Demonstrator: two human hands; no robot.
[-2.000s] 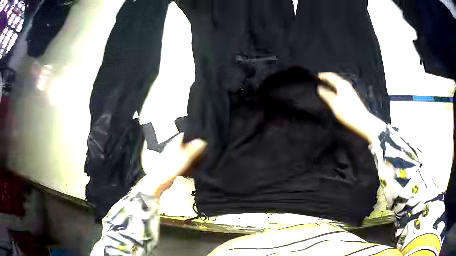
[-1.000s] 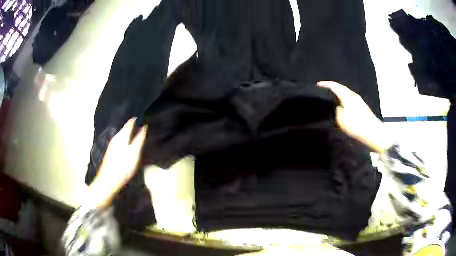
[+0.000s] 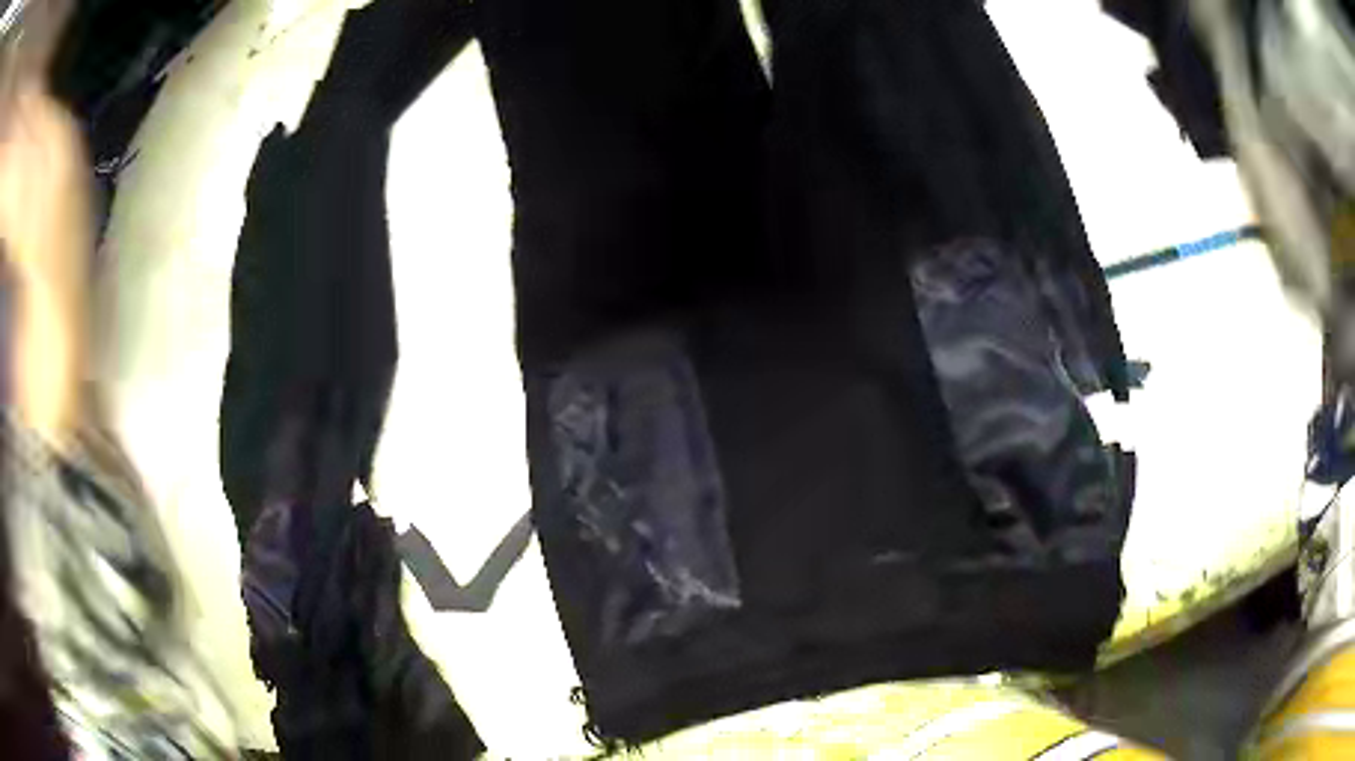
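Unfinished black trousers point(image 3: 832, 446) lie flat, legs pointing away and the wide waist edge at the table's near edge. Two shiny dark grey pocket bags show near the waist, one at left point(image 3: 647, 491) and one at right point(image 3: 1011, 387). Thread tails hang at the left waist corner. A second narrow black piece, with a shiny patch, lies to the left point(image 3: 312, 342). My left hand point(image 3: 45, 268) is a blurred, cut-off shape at the left edge, away from the trousers; its fingers cannot be made out. Only my right sleeve shows at the right edge; that hand is out of the picture.
A grey V-shaped piece point(image 3: 464, 587) lies between the two black garments. The blue and black measuring tape point(image 3: 1189, 250) shows right of the trousers on the glossy off-white table point(image 3: 1204, 357). Dark cloth point(image 3: 1181, 75) lies at the upper right, with more dark material at the upper left.
The upper black layer that both hands held is no longer lifted, and the pocket bags now show. Both hands have moved outward off the trousers. The view has shifted and tilted.
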